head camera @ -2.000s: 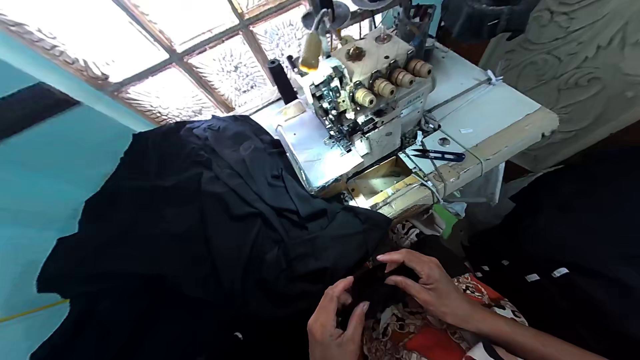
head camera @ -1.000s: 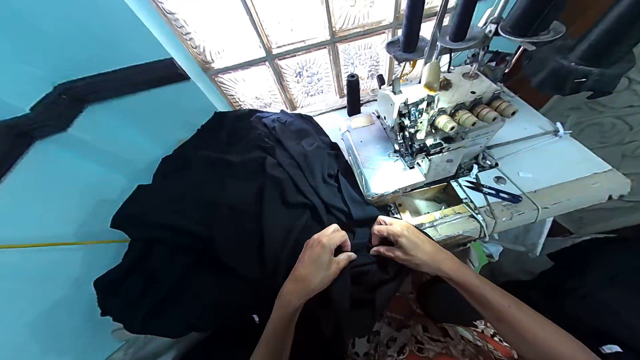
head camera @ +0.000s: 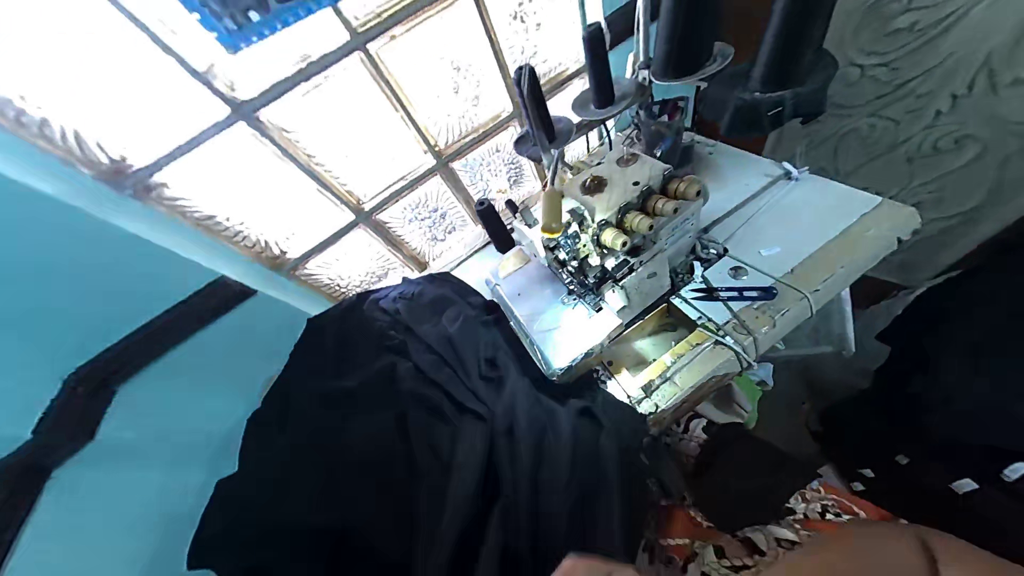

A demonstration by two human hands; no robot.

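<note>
Black cloth [head camera: 448, 448] lies in a large heap at the lower middle, against the front left of a serger sewing machine [head camera: 632, 216]. At the bottom edge a sliver of a hand [head camera: 596, 566] shows beside the cloth; which hand it is, and whether it holds anything, I cannot tell. My right forearm [head camera: 880, 550] crosses the lower right corner over patterned red and white fabric [head camera: 840, 508]. The rest of both hands is hidden below the view. Blue thread snips [head camera: 732, 294] rest on the machine table [head camera: 832, 248].
Cones of black thread [head camera: 598, 64] stand behind the machine. A glass-block window [head camera: 320, 128] and a blue wall [head camera: 200, 384] are at the left. An open recess [head camera: 652, 344] is in the table's front. More dark cloth [head camera: 944, 384] with small white pieces lies at the right.
Both hands were pinching black cloth in front of the machine one second ago; now they are mostly out of sight at the bottom edge. The view has swung markedly.
</note>
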